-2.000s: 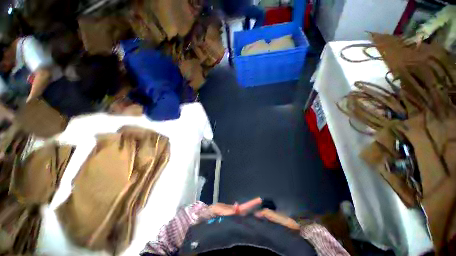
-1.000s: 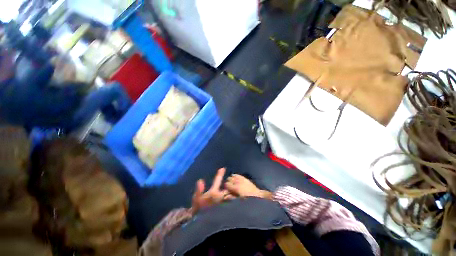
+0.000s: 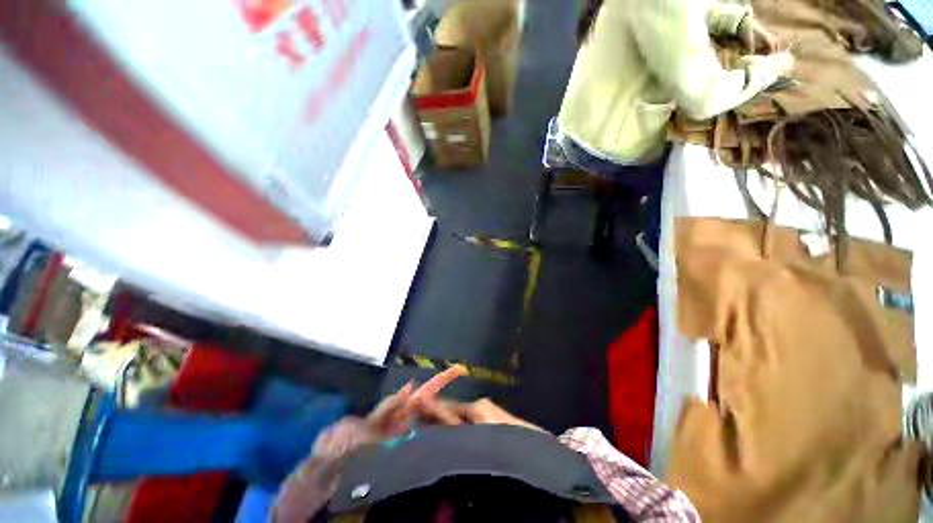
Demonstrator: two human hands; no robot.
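My left hand (image 3: 411, 398) is at the bottom centre above the grey apron (image 3: 460, 447), with one finger stretched out and nothing seen in it. My right hand (image 3: 479, 412) is close beside it, at the left hand's fingers; its own fingers are partly hidden and blurred, so its grip is unclear. Pink-white checked sleeves show on both arms. Nearest on the right, brown bag parts (image 3: 793, 368) lie on a white-covered table (image 3: 667, 245), away from both hands.
A person in a pale yellow top (image 3: 614, 87) works at the right table over brown pieces with straps (image 3: 818, 143). A white table with a red-marked box (image 3: 297, 112) is at left. Cardboard boxes (image 3: 455, 128) stand ahead. The grey floor has yellow-black tape (image 3: 532, 281). A red thing (image 3: 632, 378) is beside the right table.
The view has turned and moved on along the aisle. The blue crate has left the picture; the white box and the person in yellow have come in. My hands stay together in front of the apron.
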